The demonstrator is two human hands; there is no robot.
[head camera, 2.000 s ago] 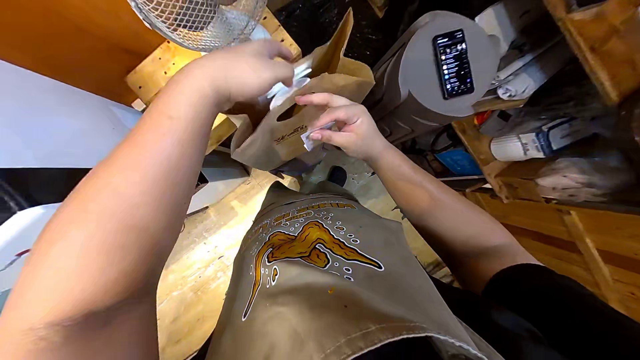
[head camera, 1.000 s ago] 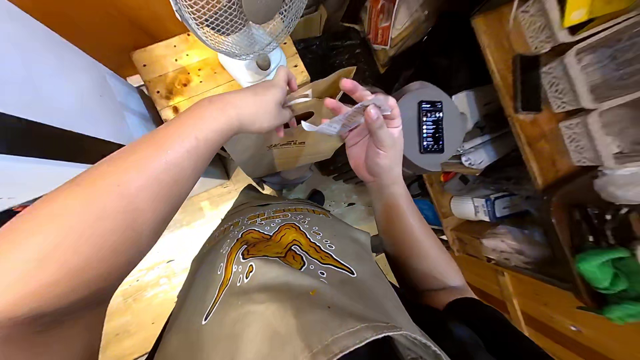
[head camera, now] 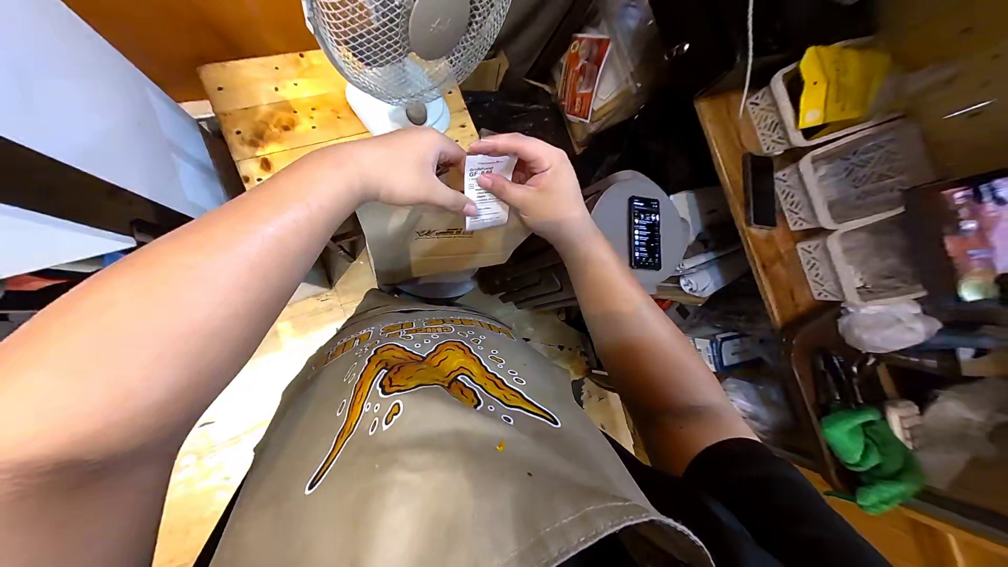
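Observation:
A small white printed paper slip [head camera: 487,206], which bears writing, is held up between my two hands. My left hand [head camera: 417,172] pinches its left edge with thumb and fingers. From the right, my right hand [head camera: 535,177] grips the slip with its thumb across the front. Just below and behind them stands a brown paper bag [head camera: 441,256] with a printed mark; its top is mostly hidden by my hands. A khaki apron [head camera: 425,480] with an orange printed picture covers my front.
A white desk fan [head camera: 405,47] stands on a wooden surface [head camera: 260,118] beyond my left hand. Right of the bag, a phone [head camera: 645,232] with a lit screen lies on a round grey lid [head camera: 610,213]. Plastic baskets [head camera: 854,177] and a green cloth [head camera: 870,457] are on the right.
My left hand has left the bag's handle, where it was one second ago, and now holds the slip's left edge. The slip, earlier only in my right hand, is now spread flat.

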